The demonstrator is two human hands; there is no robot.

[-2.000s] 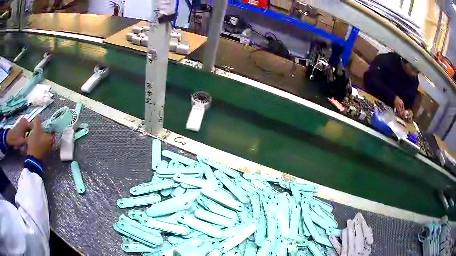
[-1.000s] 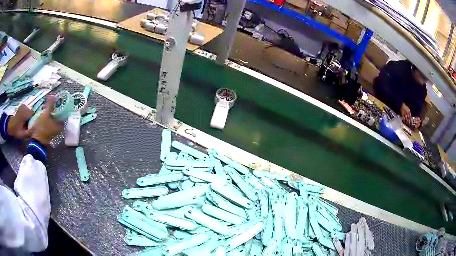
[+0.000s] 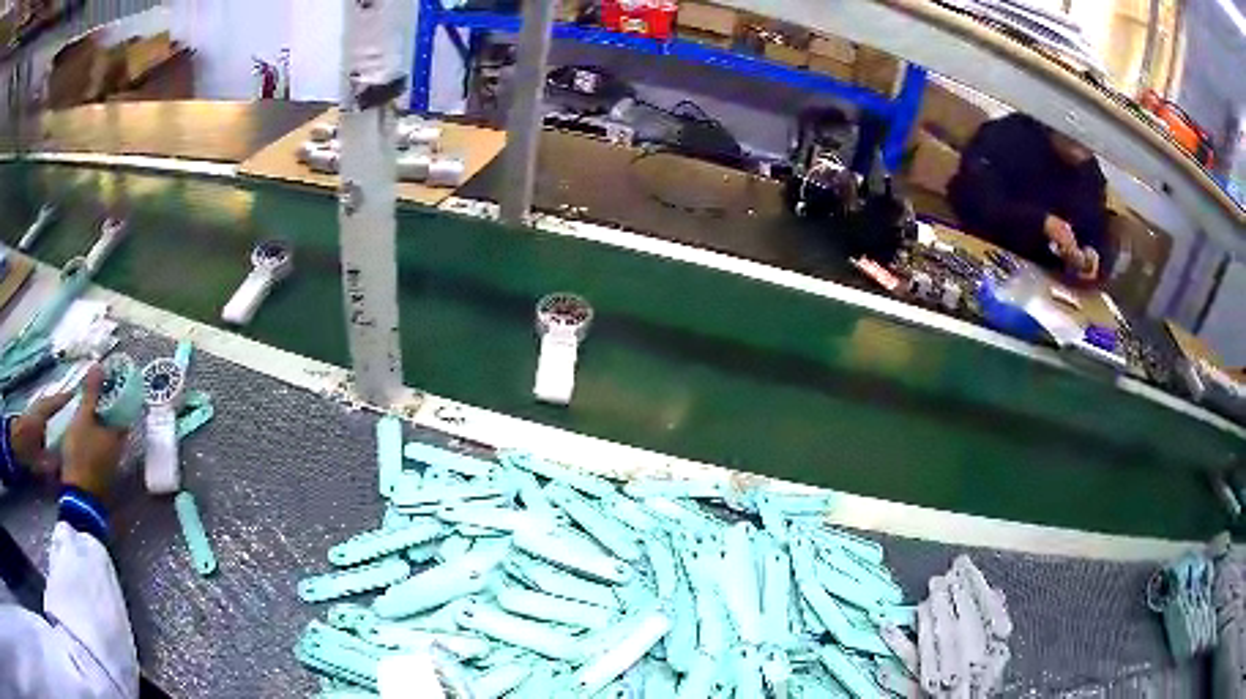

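Note:
Neither of my hands can be made out. A large heap of mint handle covers (image 3: 588, 587) lies in front of me on the grey bench cover (image 3: 287, 478). A small pile of pink-grey handle covers (image 3: 961, 631) lies against its right side. A blurred white shape (image 3: 414, 675) shows over the heap at the bottom edge; I cannot tell what it is. At far left, a neighbouring worker's hands (image 3: 90, 440) hold a mint fan housing (image 3: 120, 393). A white fan (image 3: 161, 444) and a loose mint cover (image 3: 196, 534) lie beside those hands.
The green conveyor belt (image 3: 711, 369) runs beyond the bench, carrying spaced white fans (image 3: 556, 358). A white metal post (image 3: 369, 219) stands at the bench's belt-side edge. White cylindrical parts (image 3: 426, 167) sit on cardboard across the belt. A person (image 3: 1025, 184) works at far right.
The view has shifted, so the bench and belt sit lower and further left. The blurred white shape has appeared at the bottom edge. The neighbour still holds the mint housing.

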